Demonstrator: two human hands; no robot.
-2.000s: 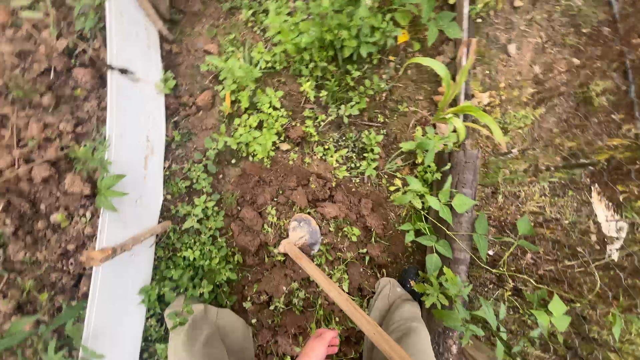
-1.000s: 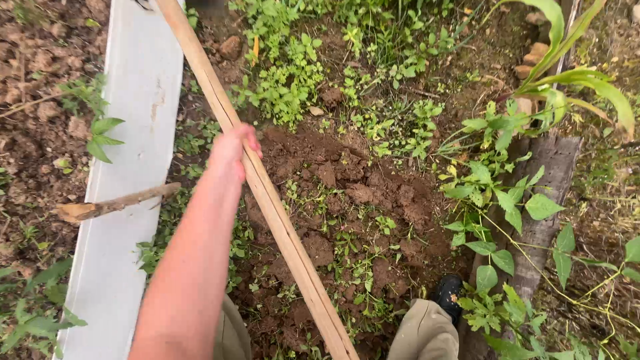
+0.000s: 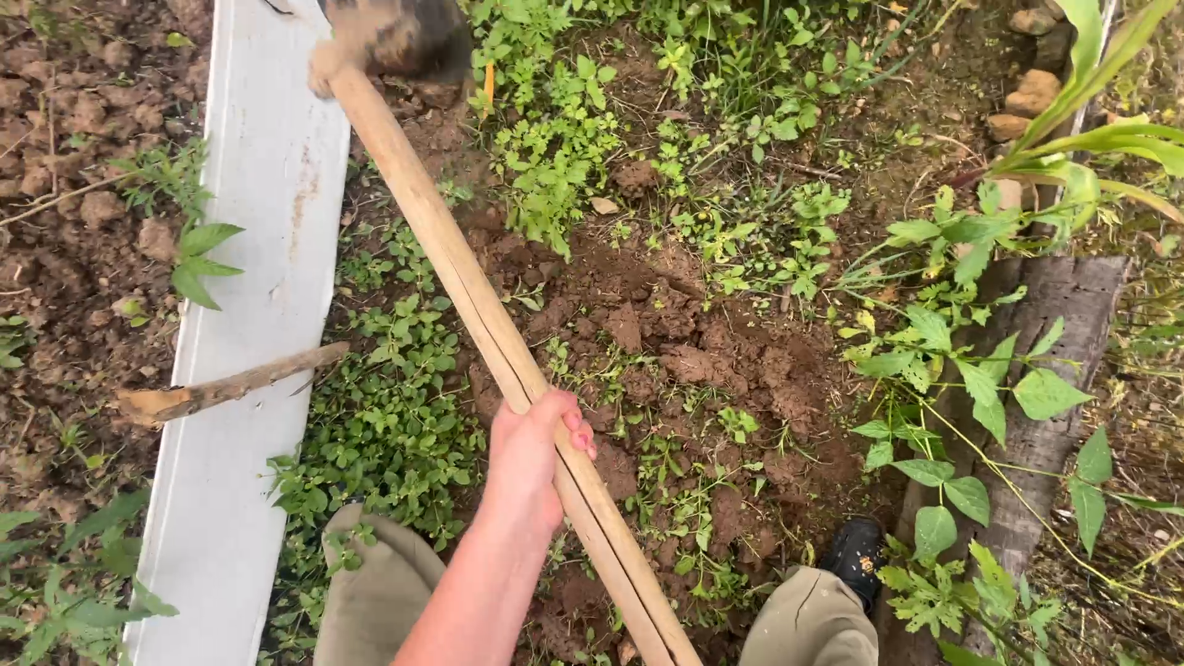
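My left hand [image 3: 535, 458] is closed around the cracked wooden handle [image 3: 453, 264] of a hoe, near the middle of its visible length. The handle slants from the lower centre to the upper left, where the metal hoe head [image 3: 407, 37], soil-stained and blurred, hangs above the upper end of a white board. My right hand is out of the picture. Below the handle lies turned reddish-brown soil [image 3: 703, 361] in clods, with small green weeds [image 3: 555, 139] above it and a low leafy patch [image 3: 393, 416] to its left.
A white board [image 3: 264, 231] runs along the left, with a broken stick [image 3: 240, 381] lying across it. At the right are a weathered wooden plank [image 3: 1036, 407], a trailing vine, a long-leaved plant [image 3: 1082, 153] and stones [image 3: 1031, 92]. My black shoe [image 3: 856, 555] stands beside the plank.
Two seconds ago the hoe head was down on the turned soil; it is now raised at the upper left. Since one second ago, my left hand has shifted lower in view.
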